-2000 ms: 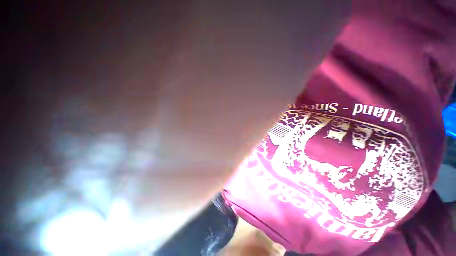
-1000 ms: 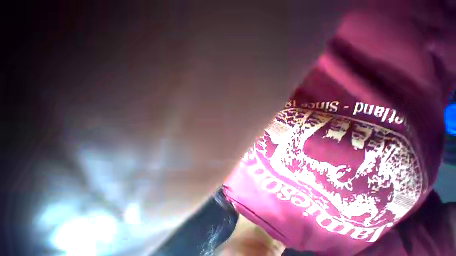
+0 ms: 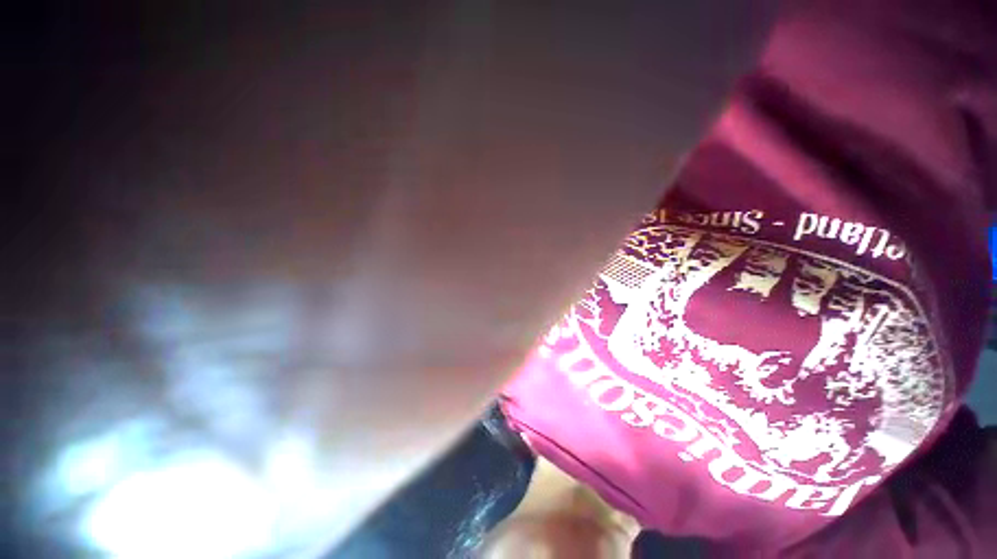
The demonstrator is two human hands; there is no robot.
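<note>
A very close, blurred brown shape (image 3: 361, 218), which looks like a hand or fingers at the lens, fills the left and middle. I cannot tell which hand it is or where its fingers are. A maroon shirt (image 3: 754, 317) with a pale printed emblem and upside-down lettering fills the right. A dark cloth-like piece (image 3: 454, 497) shows at the bottom centre. Beside it is a small skin-coloured patch (image 3: 563, 535), cut off by the bottom edge; I cannot tell which body part it is. No work piece can be made out in either hand.
A bright white glare (image 3: 180, 508) lies at the lower left. A thin strip of something blue (image 3: 993, 251) shows at the right edge. A dark maroon fold of cloth (image 3: 946, 491) is at the lower right. The surroundings are otherwise hidden.
The shirt print has shifted slightly to the right in the picture, and less of the blue thing shows at the right edge. The blurred shape still covers the left and middle.
</note>
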